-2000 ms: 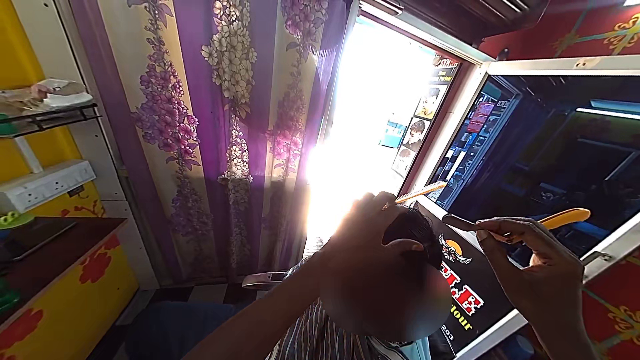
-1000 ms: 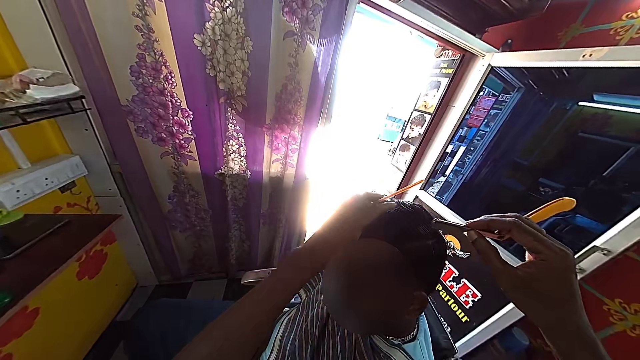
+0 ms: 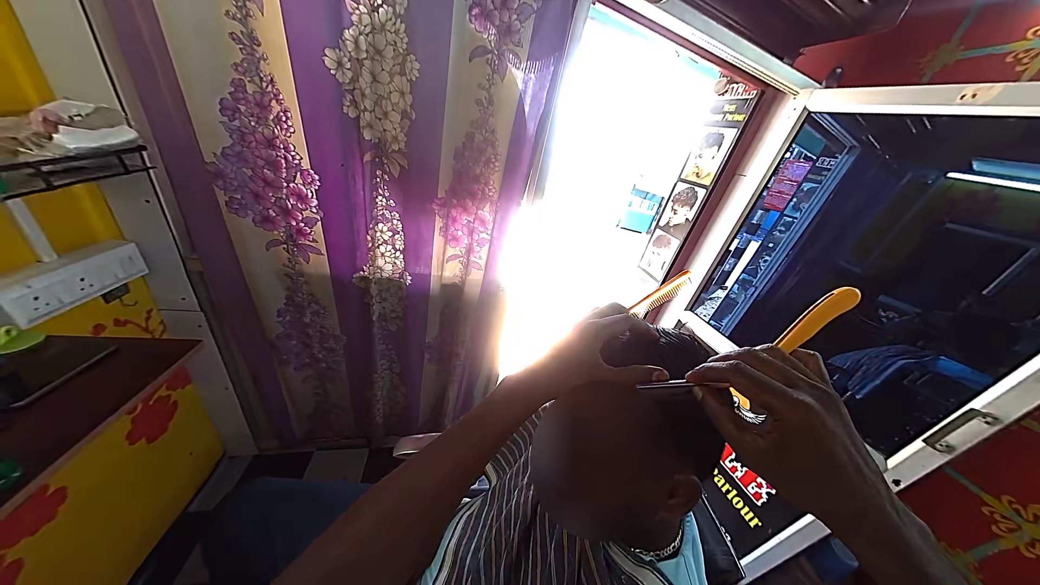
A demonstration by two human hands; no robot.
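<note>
A seated person's head [image 3: 626, 439] with short dark hair is low in the middle, above a striped cloth [image 3: 520, 487]. My left hand [image 3: 605, 349] rests on the top of the head, thumb stretched toward the blade, and holds an orange comb [image 3: 668, 292] whose toothed end sticks out past the fingers. My right hand [image 3: 764, 406] is at the right side of the head, shut on a straight razor with a yellow handle [image 3: 821, 317]. The razor's thin blade [image 3: 674, 385] lies edge-on at the hairline, close to my left thumb.
A purple flowered curtain [image 3: 382, 244] hangs at the left of a bright doorway [image 3: 601, 187]. A framed dark glass door [image 3: 918, 244] stands at the right. At the left are a counter [image 3: 97, 366], a white socket board [image 3: 73, 280] and a wire shelf [image 3: 73, 166]. A chair part [image 3: 414, 444] shows behind the person.
The razor has moved from the side of the hair to the hairline near my left thumb, and its handle now stands more upright. My left hand stays on the head with the comb.
</note>
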